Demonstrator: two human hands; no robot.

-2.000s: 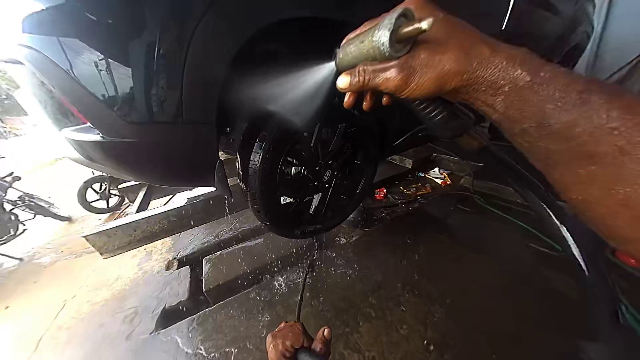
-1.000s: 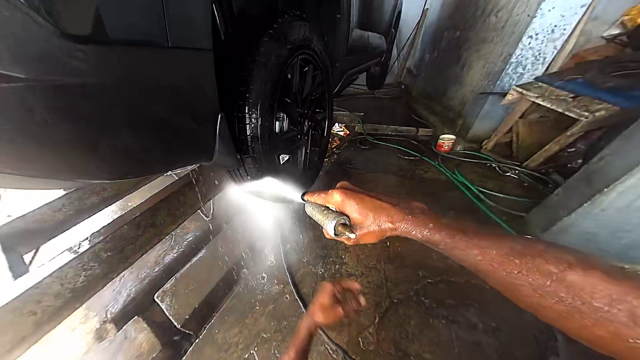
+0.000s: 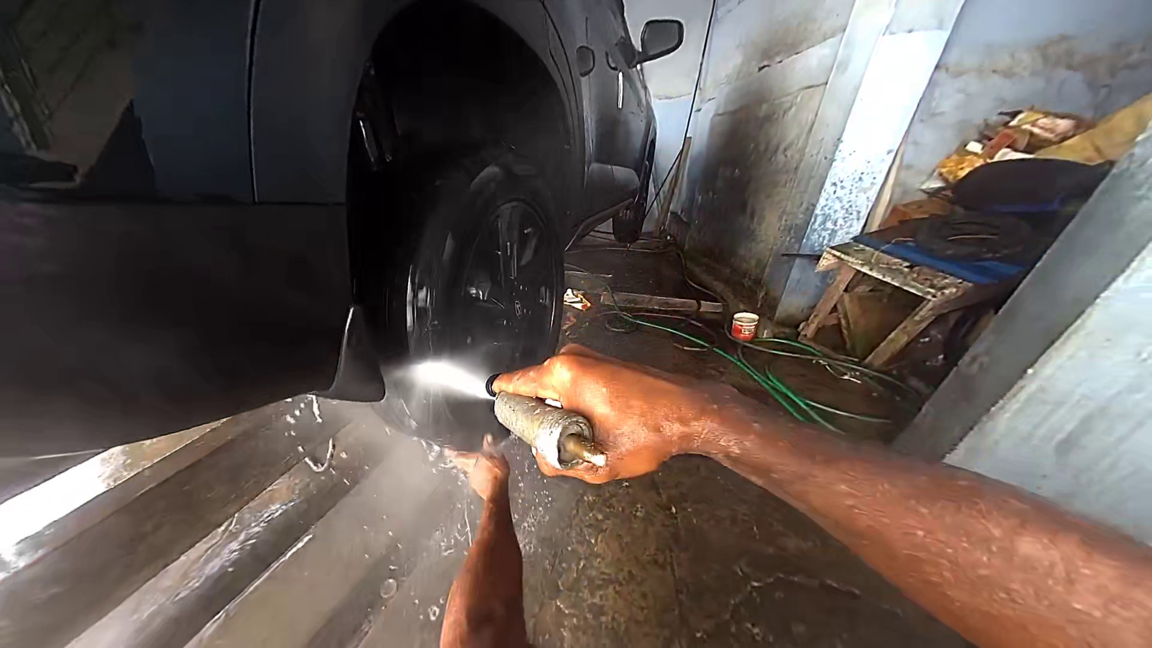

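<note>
My right hand (image 3: 612, 409) is closed around a metal spray gun (image 3: 544, 427), whose black nozzle throws a white jet of water leftward at the lower part of a car's wheel (image 3: 513, 270). Below and left of the gun is my left hand (image 3: 486, 470), fingers apart, near the bottom of the tyre in the mist. Nothing shows in it. The dark car (image 3: 171, 297) fills the upper left, and a mud flap (image 3: 358, 360) hangs behind the wet wheel. Spray hides the tyre's lower edge.
Metal ramp beams (image 3: 153, 522) run along the lower left. Green hoses (image 3: 765, 378) lie on the wet floor beside a red and white tin (image 3: 744, 326). A wooden bench (image 3: 891, 270) piled with odds and ends stands at the right by a wall, behind a grey post (image 3: 1026, 306).
The view has swung right and along the car's side. The right hand with the spray gun has come down from above the wheel to its lower part. The left hand now reaches toward the tyre.
</note>
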